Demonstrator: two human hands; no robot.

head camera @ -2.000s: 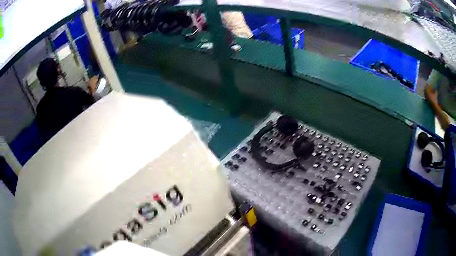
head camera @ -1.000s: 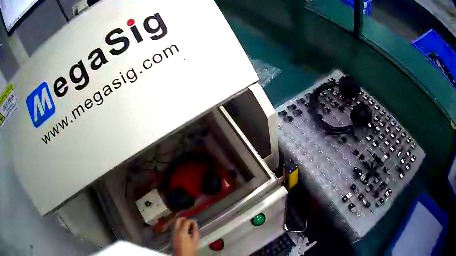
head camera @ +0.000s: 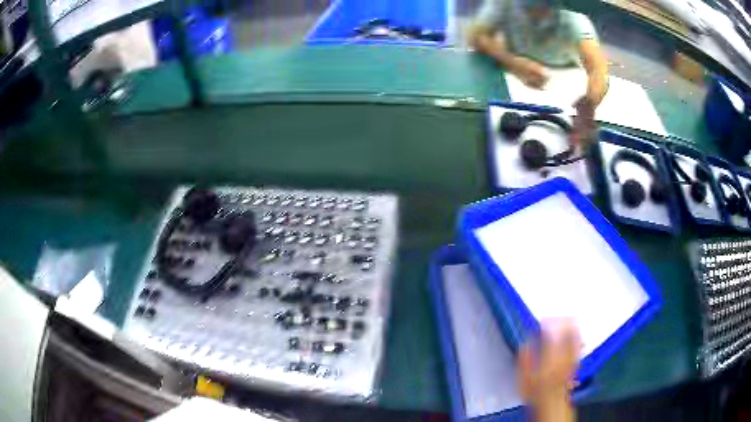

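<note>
An empty white-lined blue tray lies at an angle partly over a second blue tray, right of centre. My right hand is blurred at the upper tray's near edge; its fingers overlap the rim and appear to grip it. My left hand is out of the picture. A grey dimpled dongle tray at the left holds rows of small black-and-silver pieces. A black headset lies on its far left part.
The test box edge is at the lower left, by a plastic bag. More blue trays with headsets line the right, near a silver parts tray. A person sits across the bench, one hand at a tray. A blue bin stands beyond.
The view has swung right from the open test box. My hand has left the box front and is now at a blue tray, which now lies over the lower tray.
</note>
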